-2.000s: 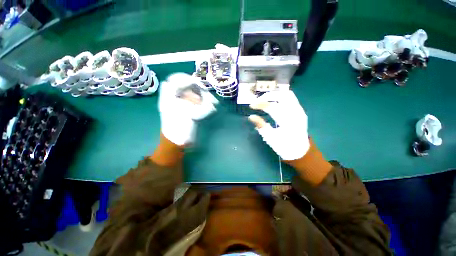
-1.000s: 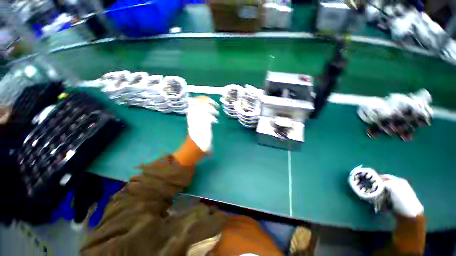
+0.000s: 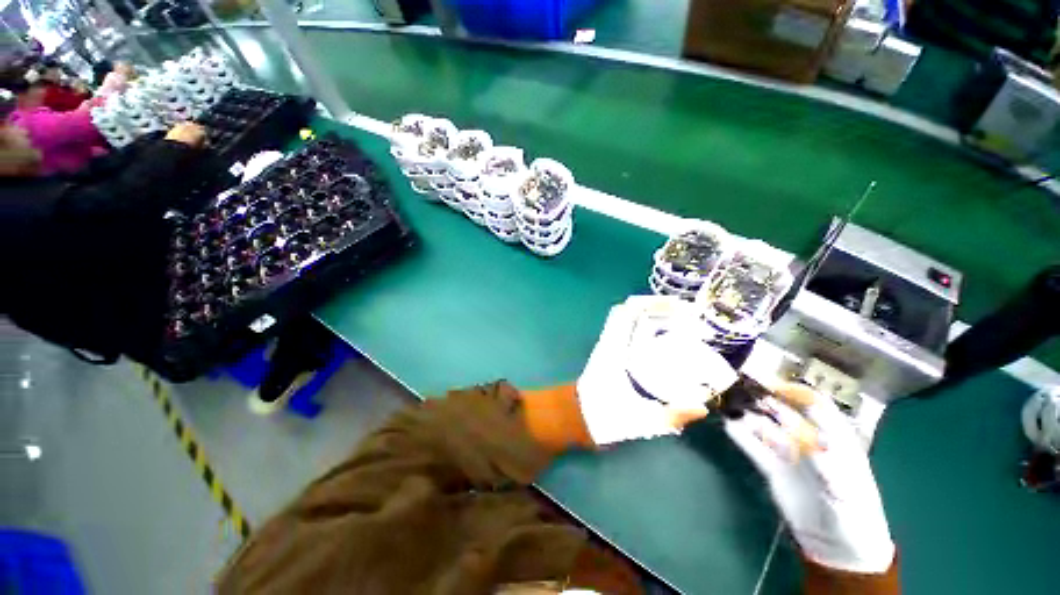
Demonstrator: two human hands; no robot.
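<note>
My left hand (image 3: 628, 389), in a white glove, holds a white housing (image 3: 678, 363) in front of the stacks by the feeder. My right hand (image 3: 828, 477), also gloved, is beside it, with its fingers at a dark part (image 3: 747, 402) on the housing's right side. The fingers and dark part are blurred, and the gloves partly hide the housing. Stacked housings (image 3: 744, 288) with metal and boards showing stand just behind my hands. A silver screw feeder (image 3: 889, 285) stands behind my right hand.
A slanted row of stacked housings (image 3: 542, 192) stands along the white edge. A black parts tray (image 3: 279, 238) is at left, near another worker's dark sleeve (image 3: 87, 250). A black screwdriver (image 3: 1009, 320) is right of the feeder. A white sub-assembly (image 3: 1041, 421) is at the right edge.
The view has swung left. My right hand has come from the far right to the middle with the housing and dark part. My left hand now holds the housing.
</note>
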